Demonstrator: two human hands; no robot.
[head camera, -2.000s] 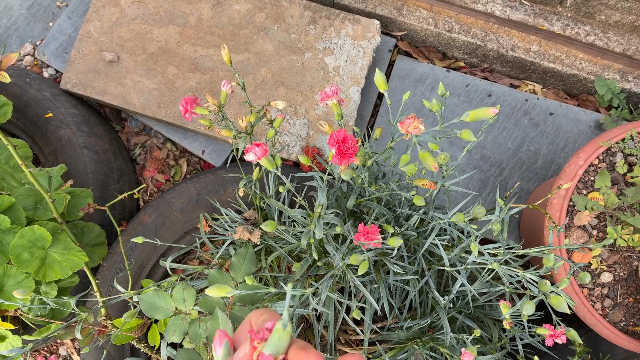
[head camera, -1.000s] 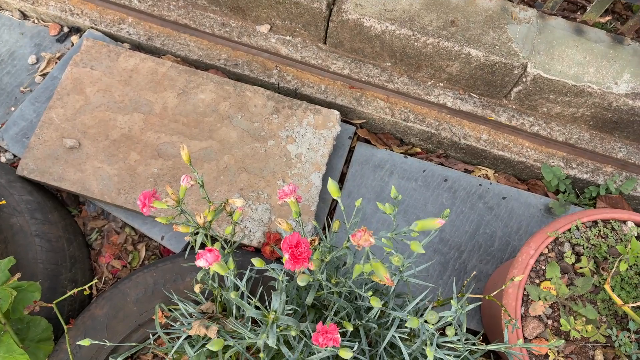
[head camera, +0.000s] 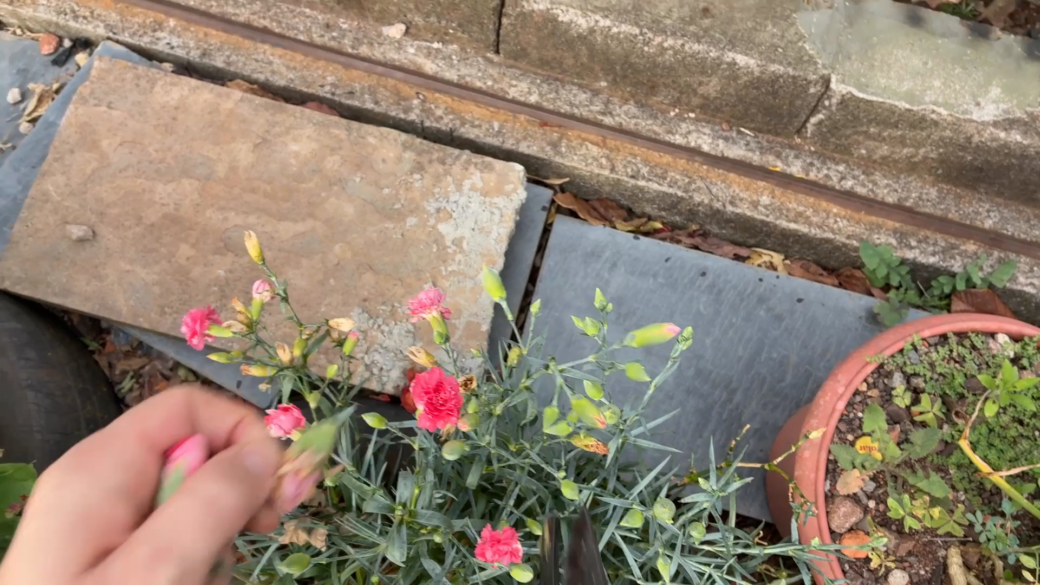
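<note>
My left hand (head camera: 154, 487), at the lower left, has its fingers closed on cut-looking carnation buds (head camera: 305, 467); a pink bud (head camera: 183, 463) pokes out between the fingers, and the held heads are blurred. Beside it grows a carnation plant (head camera: 455, 487) with narrow grey-green leaves, green buds and several pink flowers, one full bloom (head camera: 437, 398) near the middle. Two dark pointed blades (head camera: 569, 548), apart at their tips, rise from the bottom edge among the leaves. Whatever holds them is out of the frame, and my right hand does not show.
A tan stone slab (head camera: 268, 203) lies over grey slate slabs (head camera: 691, 357). A concrete kerb (head camera: 617, 154) with a rusty metal strip runs behind them. At the right stands a terracotta-coloured pot (head camera: 812, 463) with soil and small plants; a black tyre (head camera: 49, 382) is at the left.
My left hand, absent a second ago, is now in view at the lower left with buds in it. The dark blades have appeared at the bottom. The view has shifted toward the kerb since the first frame.
</note>
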